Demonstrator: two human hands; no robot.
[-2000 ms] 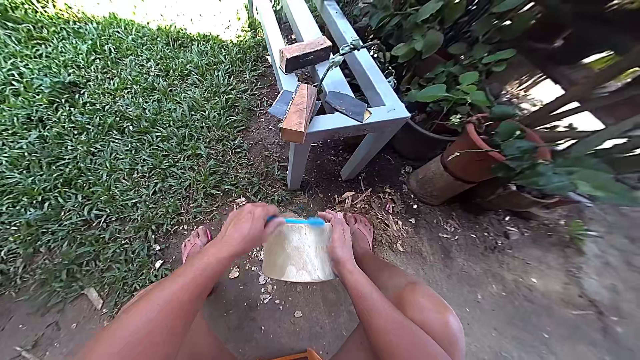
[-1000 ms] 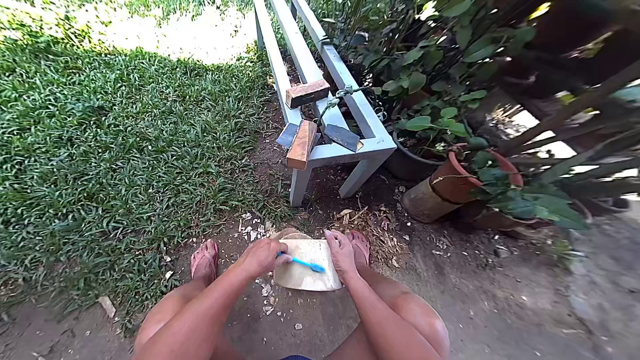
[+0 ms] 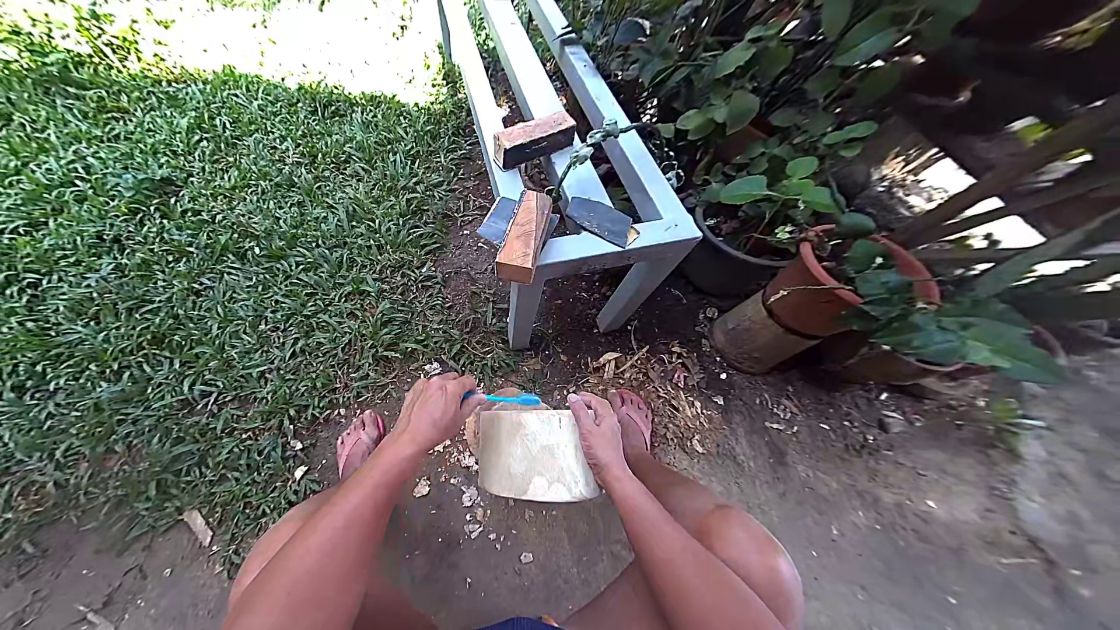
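My left hand grips the handle of a blue toothbrush, whose head lies over the far edge of a pale wooden block with a curved lower edge. The fingers and thumb of my right hand hold the block at its right side. The block stands between my feet, and a tan round piece, perhaps wood, shows partly behind it. The brush's bristles cannot be made out.
Ahead stands a grey slatted bench with a wooden block, another wooden block and dark sandpaper-like sheets. Terracotta pots with plants are at right, grass at left. Wood chips litter the ground.
One second ago the toothbrush lay across the block's broad face; now it is at the far edge, with my left hand moved away from the block's face. My right hand stays at the block's right side.
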